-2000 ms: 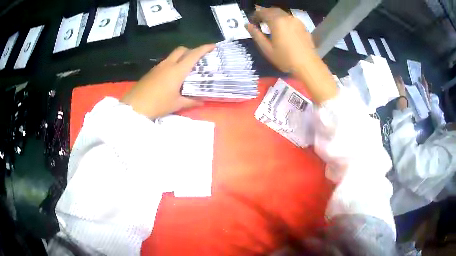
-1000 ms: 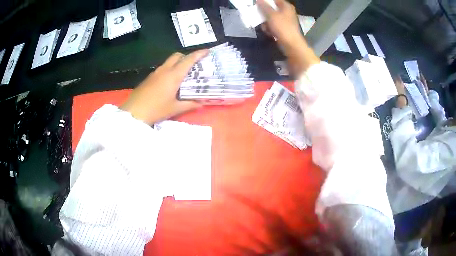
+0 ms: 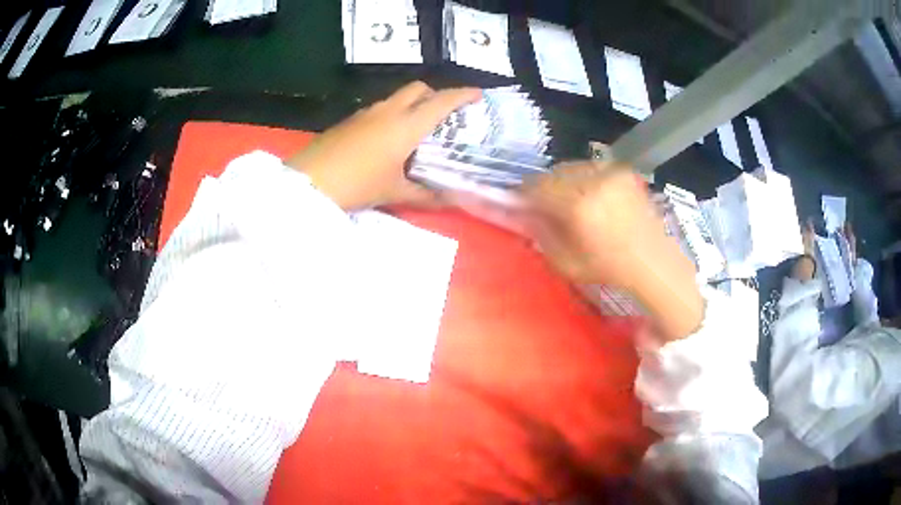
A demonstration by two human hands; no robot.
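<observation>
My left hand (image 3: 380, 148) is shut on a thick fanned stack of leaflets (image 3: 484, 148) near the top edge of the red mat (image 3: 494, 395). My right hand (image 3: 598, 222) is blurred, at the right end of the stack; its fingertips and whether it holds anything cannot be made out. Printed cards (image 3: 617, 299) show partly beneath my right hand and wrist. Plain white inserts (image 3: 405, 296) lie on the mat beside my left sleeve, which hides part of them.
Leaflets with a dark C-like mark (image 3: 381, 32) lie along the dark green belt (image 3: 296, 61). A grey post (image 3: 731, 89) slants at upper right. White bundles (image 3: 756, 222) stand at right, near another person's hands (image 3: 830, 258). Tangled black cables (image 3: 123, 222) lie at left.
My right hand has moved from the belt down to the stack. A leaflet with the C-like mark now lies on the belt where it held a paper. The view has shifted and tilted.
</observation>
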